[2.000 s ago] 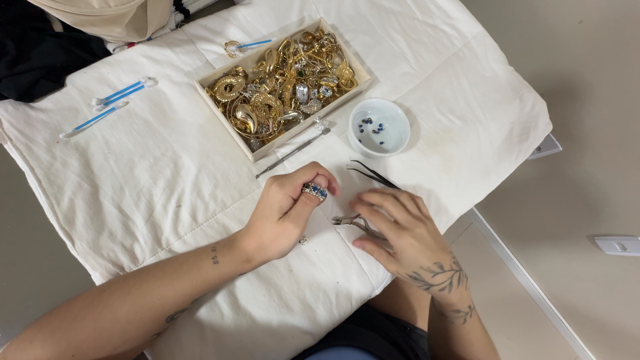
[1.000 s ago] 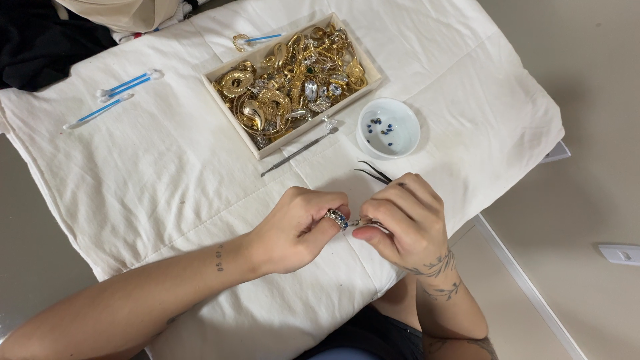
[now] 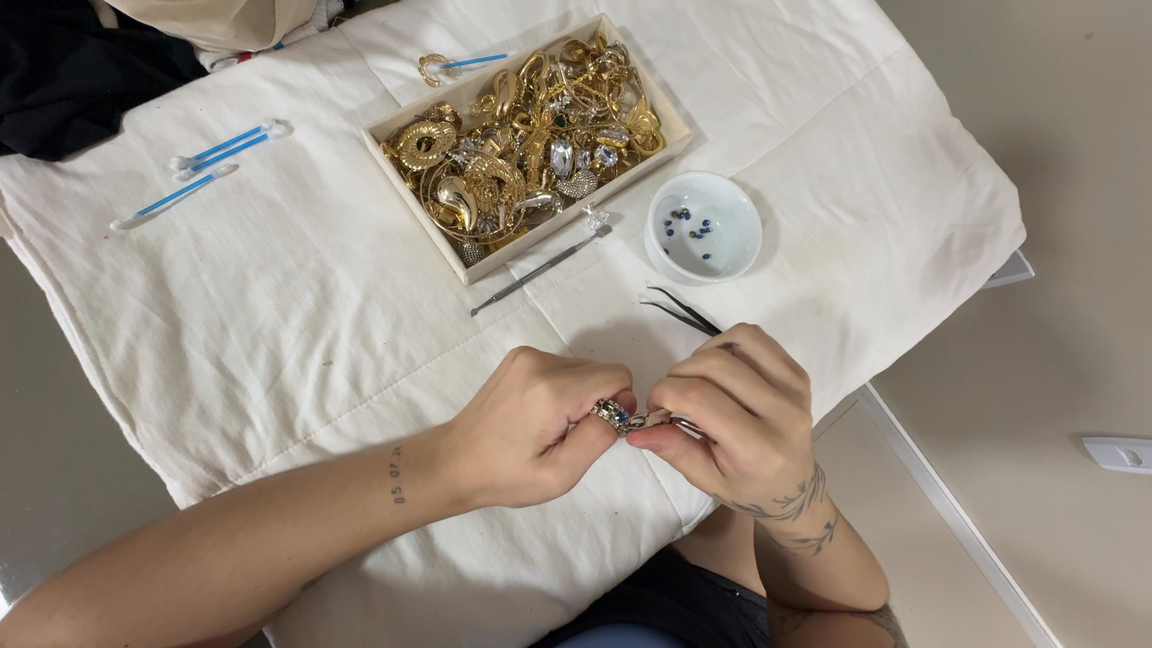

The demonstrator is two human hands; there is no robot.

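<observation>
Between thumb and fingers, my left hand [image 3: 540,427] holds a silver-coloured jewellery piece set with blue and clear stones [image 3: 612,416], perhaps a ring. My right hand [image 3: 733,409] grips small metal pliers [image 3: 666,419], whose jaws meet the stone-set piece; most of the handles are hidden in the palm. Black curved-tip tweezers [image 3: 679,310] lie just beyond my right hand, partly covered by it. A white bowl [image 3: 660,256] with several small dark blue stones [image 3: 706,230] stands past the tweezers. A thin double-ended metal tool [image 3: 540,270] rests on the cloth beyond my left hand.
A pale wooden box [image 3: 418,220] full of gold and silver jewellery sits at the back on the white quilted cloth [image 3: 297,315]. Blue cotton swabs [image 3: 180,198] lie at the left. Behind the box are another swab [image 3: 474,61] and a gold hoop [image 3: 432,68]. Black fabric [image 3: 81,81] is at back left.
Two seconds ago my right hand was apart from the jewellery piece with the pliers; now the pliers' jaws are at it. The hands have come together.
</observation>
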